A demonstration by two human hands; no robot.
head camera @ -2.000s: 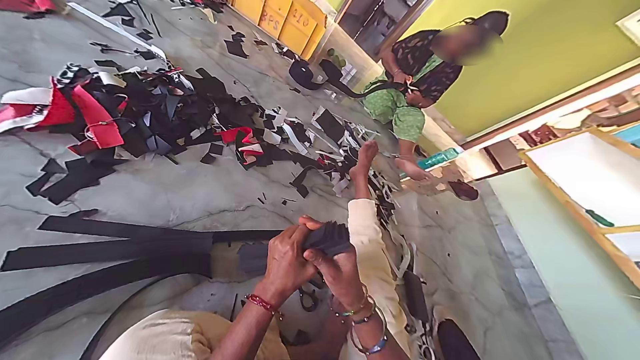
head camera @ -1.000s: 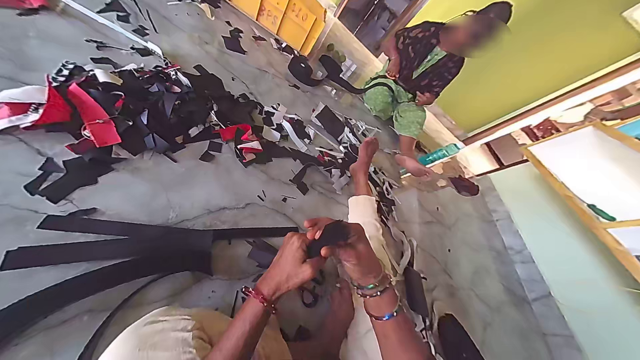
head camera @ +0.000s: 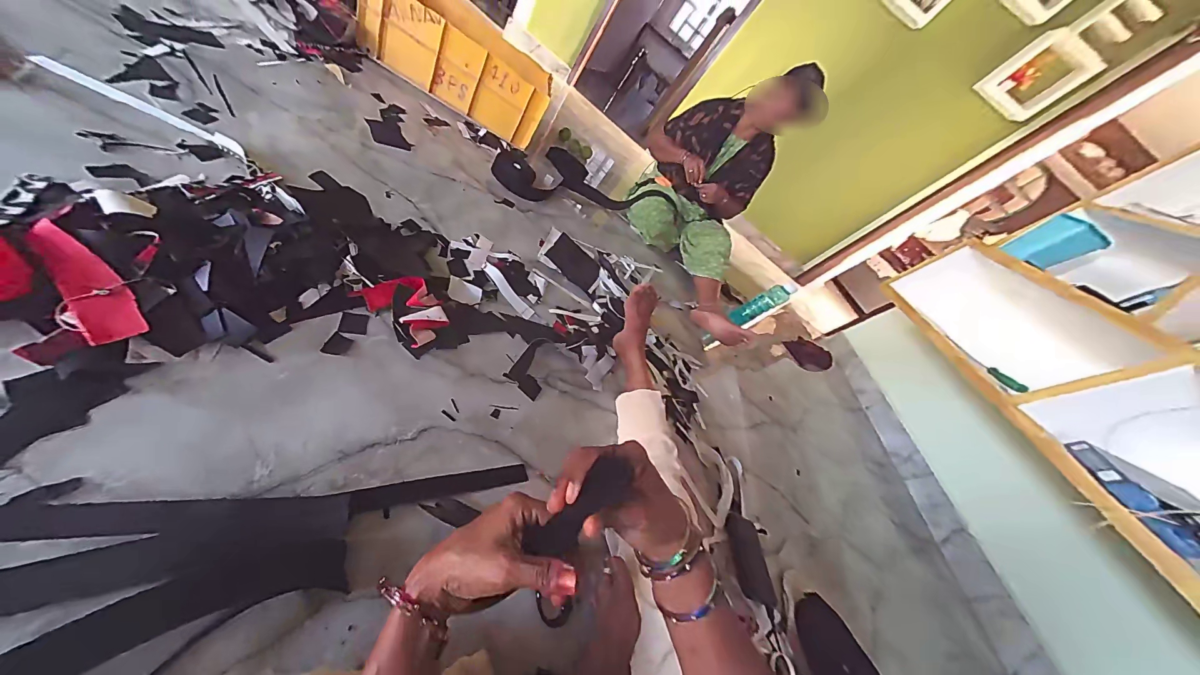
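Observation:
A small black piece of strap or fabric [head camera: 562, 525] is held between my two hands, low in the middle of the view. My left hand [head camera: 487, 558] grips its lower left end, thumb extended. My right hand [head camera: 633, 497], with bangles on its wrist, has its fingers around the upper end. Long black strips [head camera: 187, 562] lie fanned out on the floor to the left of my hands. Below my left thumb is a dark ring-shaped thing [head camera: 553, 609], perhaps a scissors handle, partly hidden.
A large heap of black, red and white scraps [head camera: 309, 253] spreads over the marble floor. Across from me sits a person [head camera: 717, 159] with a black strip on the lap, near a black roll [head camera: 525, 175]. Yellow crates [head camera: 459, 75] stand behind; wooden-edged shelves [head camera: 1031, 328] are at right.
The dark bundle first held in my hands now shows as a smaller, folded-looking piece. My hands have shifted around it. The person opposite has raised their hands from the lap.

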